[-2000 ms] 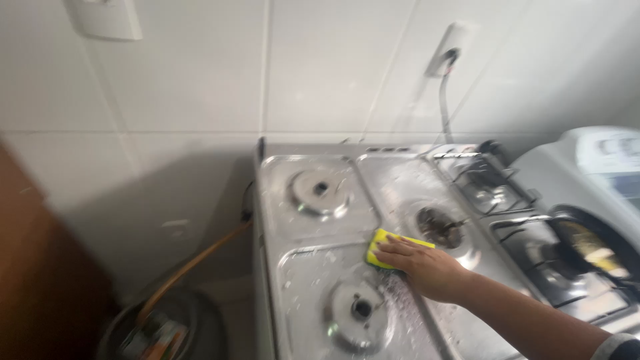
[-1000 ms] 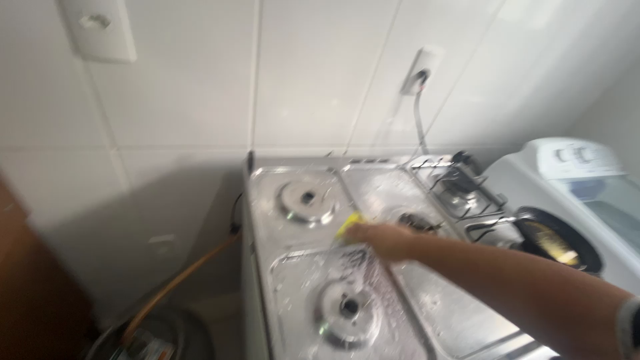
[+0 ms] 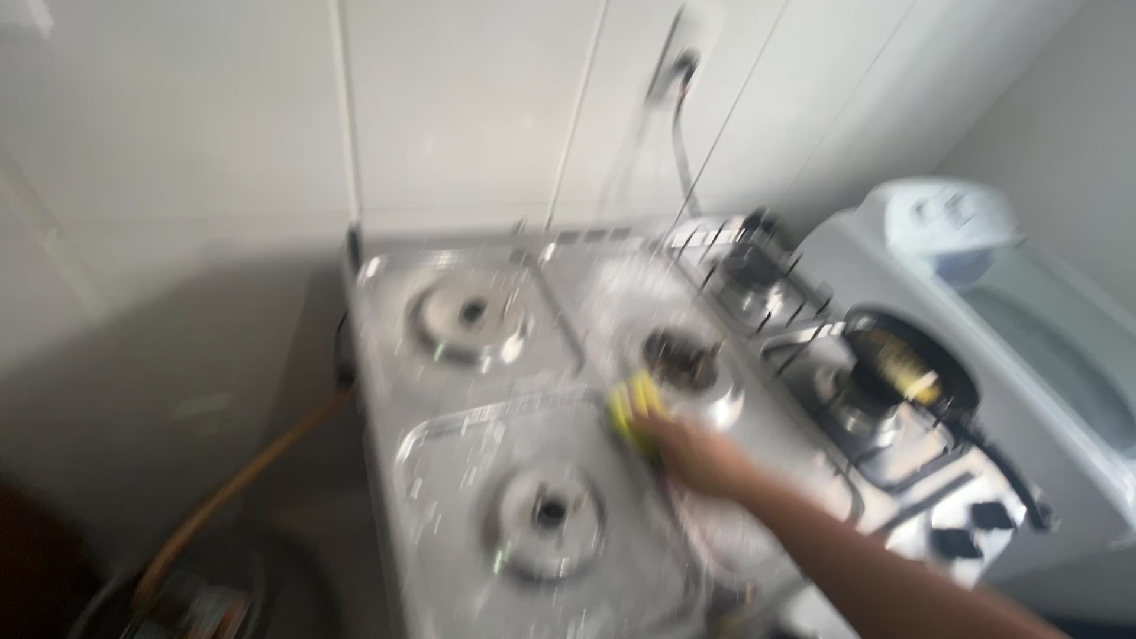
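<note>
My right hand (image 3: 701, 451) presses a yellow sponge (image 3: 633, 413) onto the stainless steel gas cooktop (image 3: 479, 395), on the ridge beside the middle burner. That burner (image 3: 682, 359) has a dark, exposed centre. Two burners without grates lie to the left, one at the rear (image 3: 473, 312) and one at the front (image 3: 550, 513). Wet streaks and drops show on the metal near the front one. The picture is blurred by motion. My left hand is out of view.
Black grates stay on the right burners, one bearing a frying pan (image 3: 910, 364) with yellowish contents. Control knobs (image 3: 976, 524) sit in front. A washing machine (image 3: 958, 222) stands to the right, a plugged-in cord (image 3: 682, 133) hangs behind, and an orange hose (image 3: 248, 479) runs at the left.
My right hand has kept the sponge and moved it across the cooktop, from the ridge between the left burners a second ago to beside the middle burner now.
</note>
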